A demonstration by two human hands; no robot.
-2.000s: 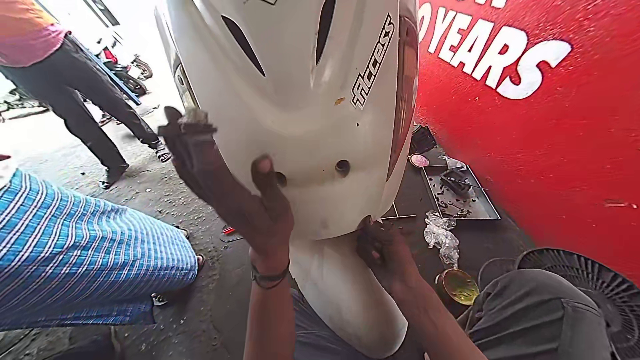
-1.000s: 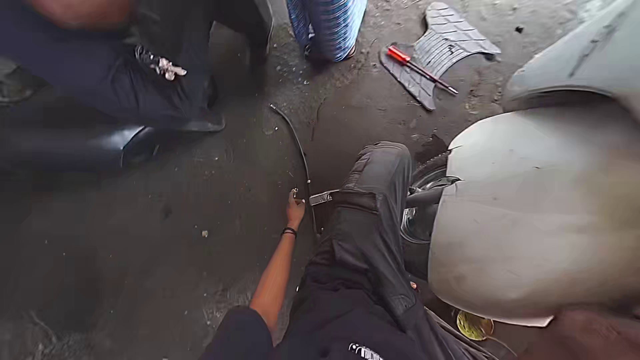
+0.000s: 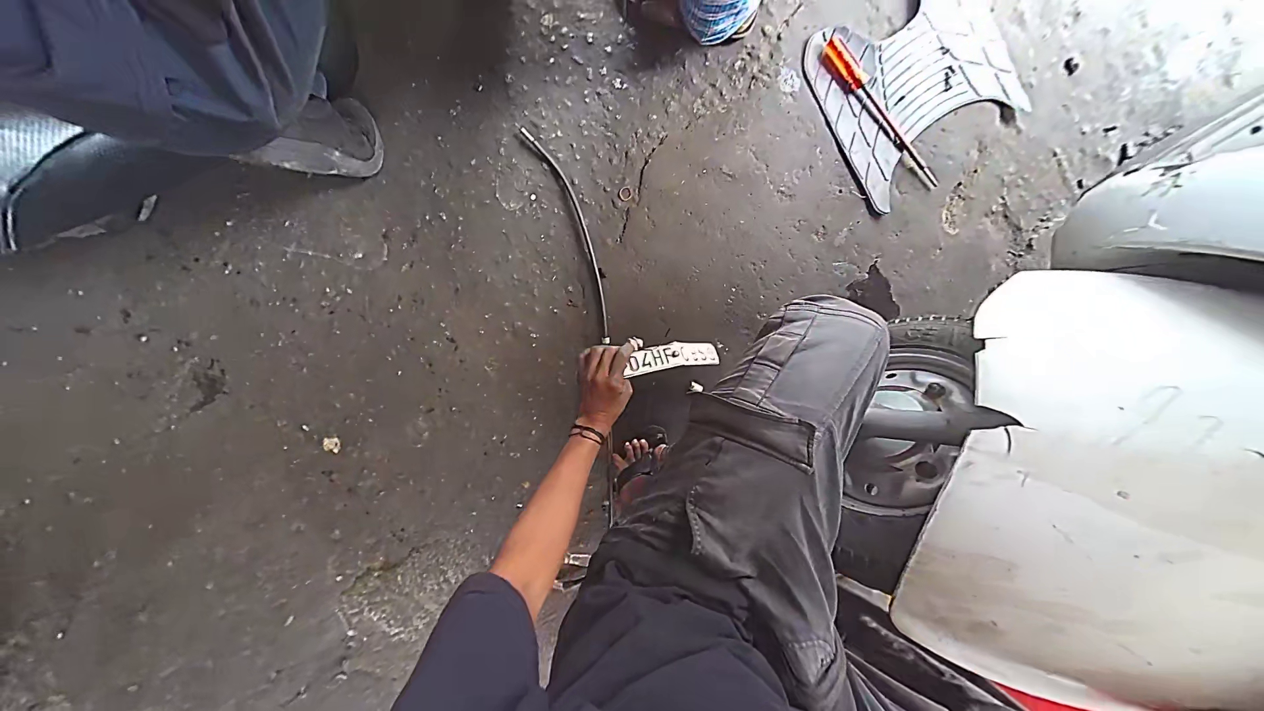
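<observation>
My left hand [image 3: 604,385] grips one end of a small white licence plate [image 3: 676,359] bearing writing, low over the floor beside my knee. Right behind the hand, a thin dark cable or hose [image 3: 583,232] lies curved on the ground. A scooter's white front fender [image 3: 1086,474] stands at the right, over a wheel [image 3: 894,425] with a metal rim. My right hand is outside the view.
A screwdriver with an orange-red handle [image 3: 844,64] lies on a grey ribbed floor mat [image 3: 869,148] at the upper right. Another person's shoe [image 3: 331,138] and dark trouser leg [image 3: 168,59] are at the upper left, beside a black padded object [image 3: 79,178].
The view has swung down and left from the scooter's front panel. My left hand, earlier raised before that panel, is now low at the plate. My right hand has left view.
</observation>
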